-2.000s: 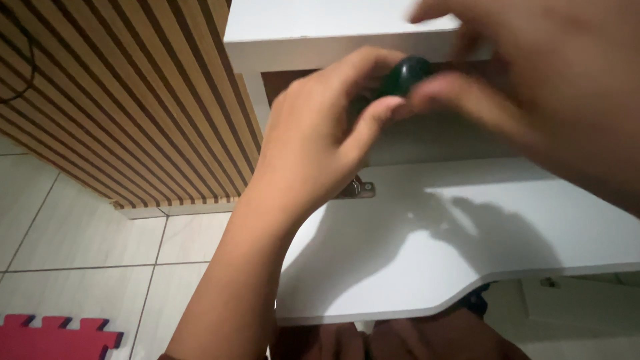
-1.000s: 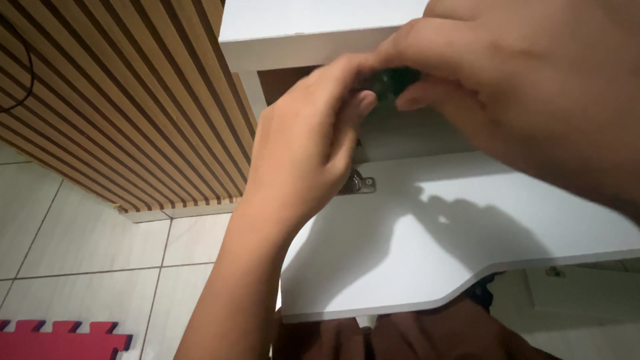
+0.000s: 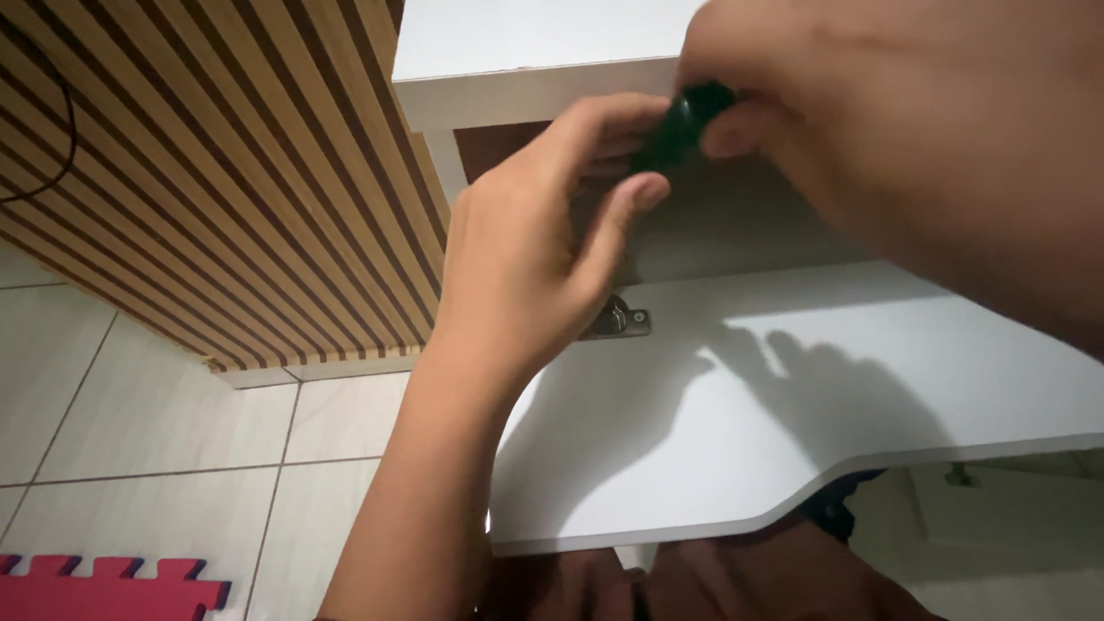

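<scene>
A small dark green glossy object (image 3: pixel 681 125), blurred and of unclear kind, is held between my two hands at the front edge of a white cabinet top (image 3: pixel 535 86). My left hand (image 3: pixel 539 224) has its fingers around the lower left end of it. The fingertips of my right hand (image 3: pixel 776 112) pinch its upper right end. Below the hands a white door or flap panel (image 3: pixel 690 448) lies folded out, with a metal hinge (image 3: pixel 625 319) partly hidden behind my left hand.
A wood slat panel (image 3: pixel 259 172) stands at the left, with a dark cable (image 3: pixel 69 129) across it. Pale floor tiles (image 3: pixel 172 414) and a red foam puzzle mat (image 3: pixel 112 591) show at the lower left. Another white panel (image 3: pixel 1009 509) is at the lower right.
My right hand's fingers have moved from a blurred position off the green object, two seconds ago, to a hold on it. More of the object shows now than one second ago.
</scene>
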